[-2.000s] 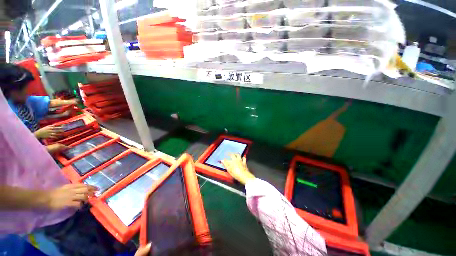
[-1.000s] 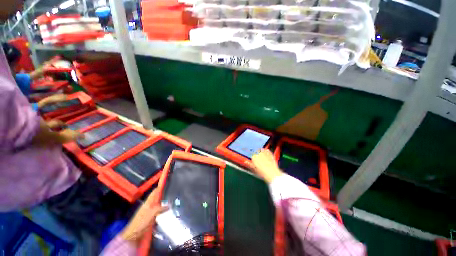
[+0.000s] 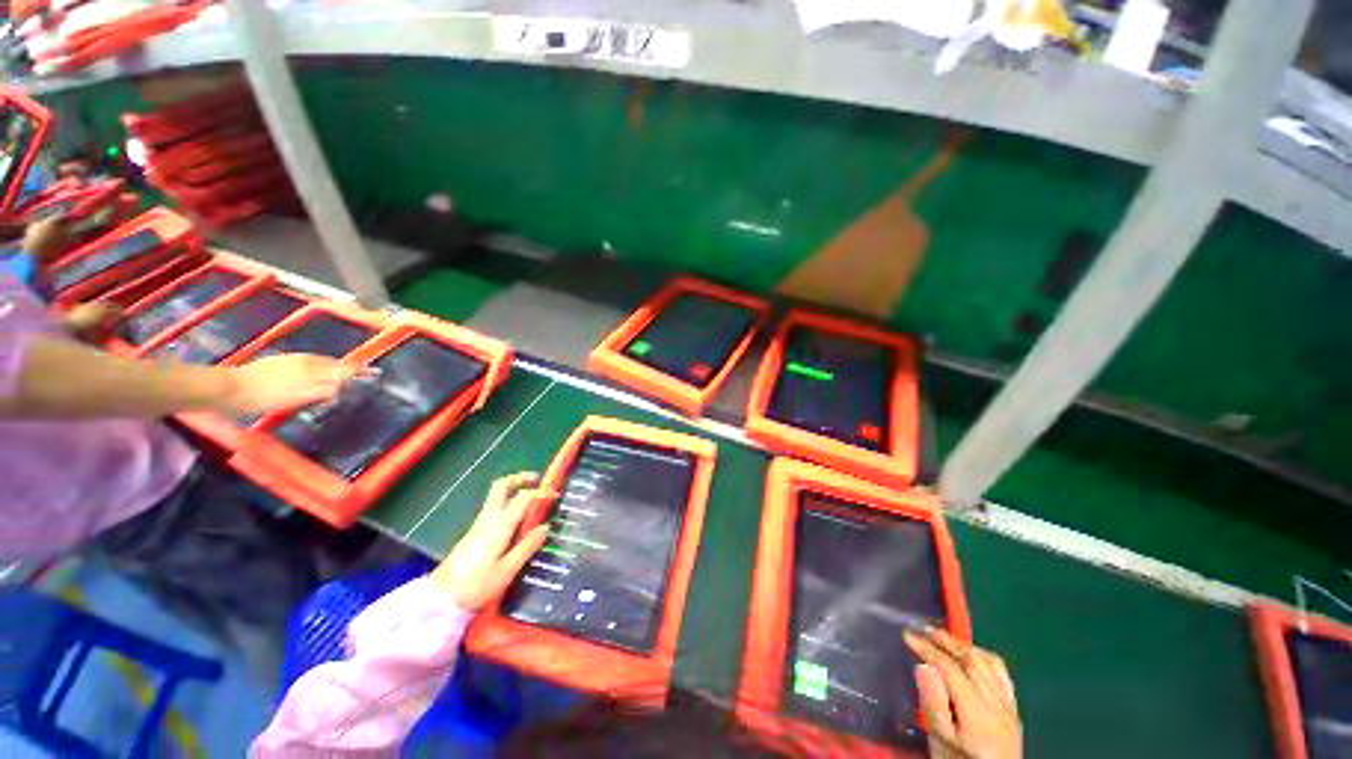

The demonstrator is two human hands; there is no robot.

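A tablet in an orange-red frame [image 3: 608, 519] lies on the green bench, its dark screen showing rows of small text. My left hand [image 3: 501, 541] rests on its left edge, fingers over the frame and screen side. A second framed tablet [image 3: 860, 593] lies to its right, with a green block low on its dark screen. My right hand [image 3: 967, 694] touches the lower right of that screen and frame. Two more framed tablets lie behind: one with small green and red blocks [image 3: 690, 338], one with green text and a red block [image 3: 835, 389].
At left, a neighbour's arm [image 3: 178, 389] reaches over a row of framed tablets [image 3: 378, 408]. A grey slanted post [image 3: 1097, 282] stands behind at right. Another framed tablet [image 3: 1320, 675] is cut off at the right edge. A blue stool [image 3: 111, 660] is at lower left.
The view has tilted down. My right hand has moved from the back tablet to the front right one. The back tablet's white screen is now dark. The front left tablet now lies on the bench.
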